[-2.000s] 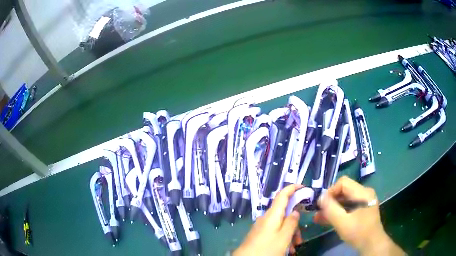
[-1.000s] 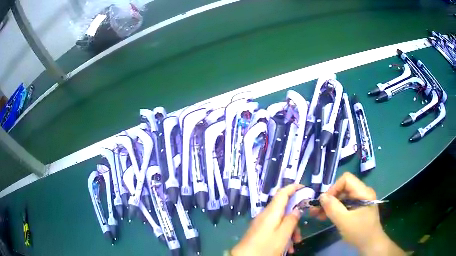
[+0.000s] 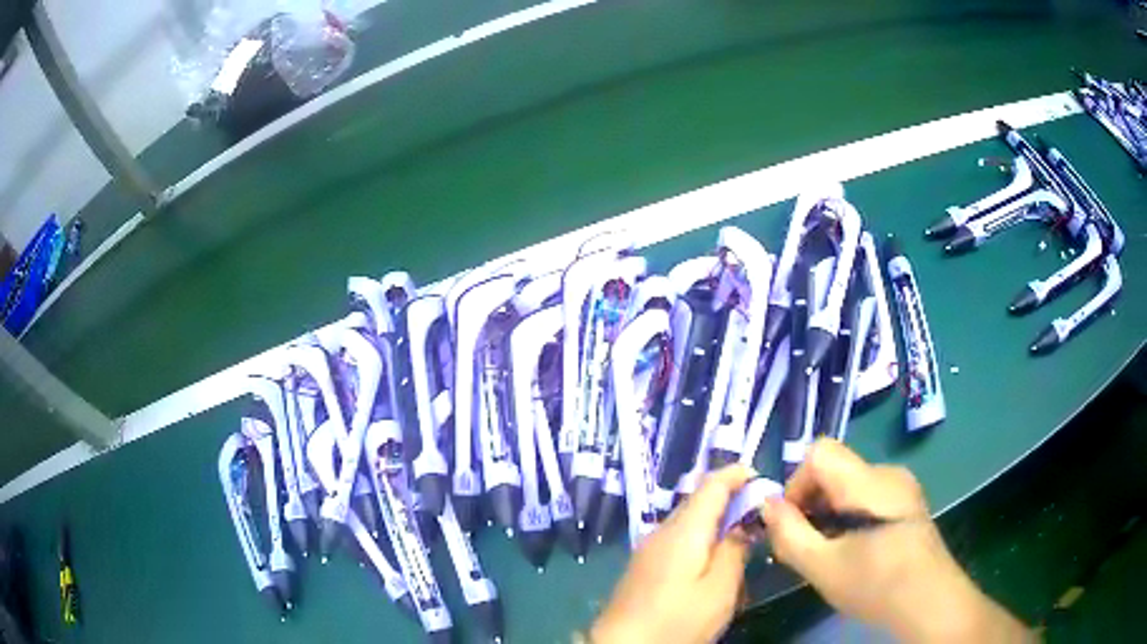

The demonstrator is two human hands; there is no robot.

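A white curved pen unit (image 3: pixel 751 501) is held by my left hand (image 3: pixel 679 569) near the bench's front edge; its bent end shows and most of the rest is hidden by the fingers. My right hand (image 3: pixel 868 535) is closed around a thin dark rod (image 3: pixel 853 520), tweezers or a slim screwdriver, with its fingertips at the unit's bent end. The rod's working end is hidden. A dense row of white pen units with black tips (image 3: pixel 476 377) lies just beyond my hands, several with open shells showing wires.
More pen units (image 3: pixel 1069 271) lie at the right, with a pile (image 3: pixel 1117 120) at the far right. A yellow-and-black tool (image 3: pixel 68 585) lies far left. Beyond the white strip (image 3: pixel 881 164) are a blue bin (image 3: pixel 32 271) and a clear plastic bag (image 3: pixel 308 50).
My right hand has moved slightly left, closer to my left hand, and the rod's angle has changed; its bright rear end no longer shows. The left hand still holds the unit.
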